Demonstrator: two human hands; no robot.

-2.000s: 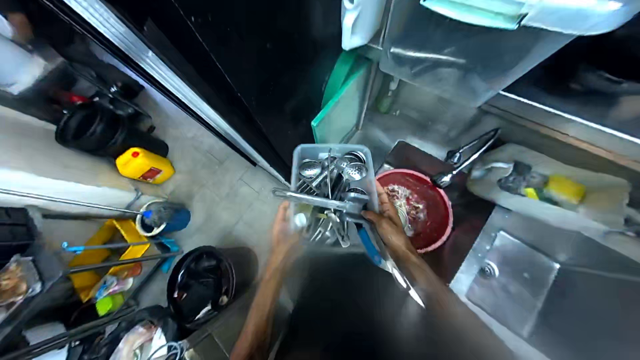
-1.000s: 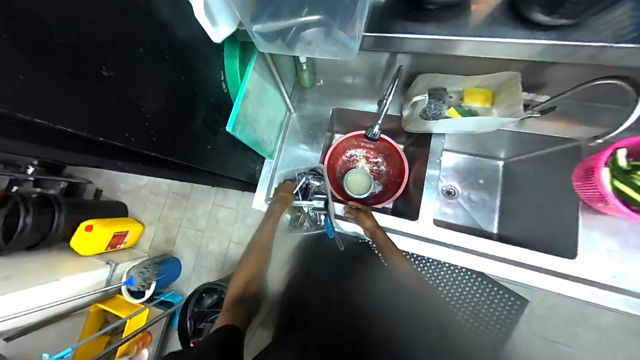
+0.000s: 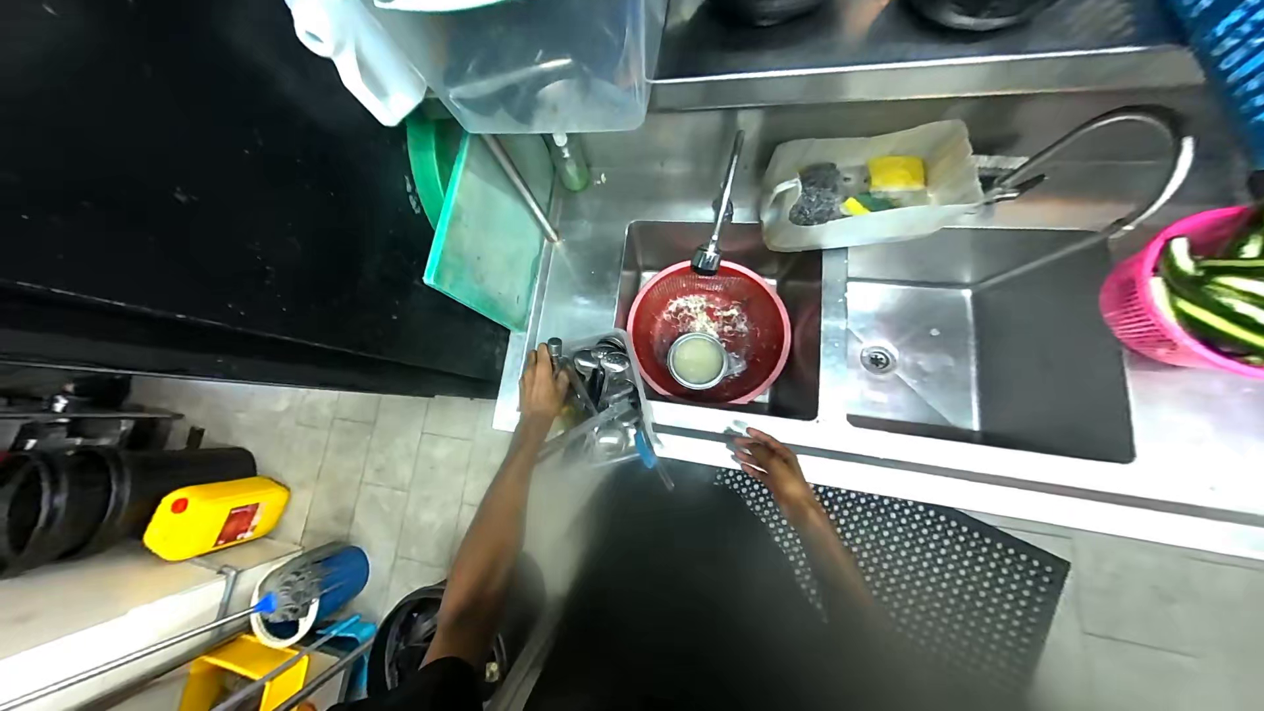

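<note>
A clear plastic container full of metal ladles, spoons and other utensils rests at the left front edge of the sink counter. My left hand is at its left side, on the handle of a utensil or the rim; which one I cannot tell. Just right of the container, my right hand is off it, fingers partly spread over the counter's front edge, near a small pale thing I cannot make out. A red plastic colander with food scraps stands in the left sink basin, holding a round metal cup of cloudy liquid.
A faucet hangs over the colander. Behind the basins sits a cut plastic jug with sponges and a scourer. The right basin has a drain. A pink basket of green vegetables is at right, a green-edged glass panel at left.
The utensil container, held in both hands two seconds ago, is now at the counter edge. My right hand has come away from it toward the right. The view has shifted right.
</note>
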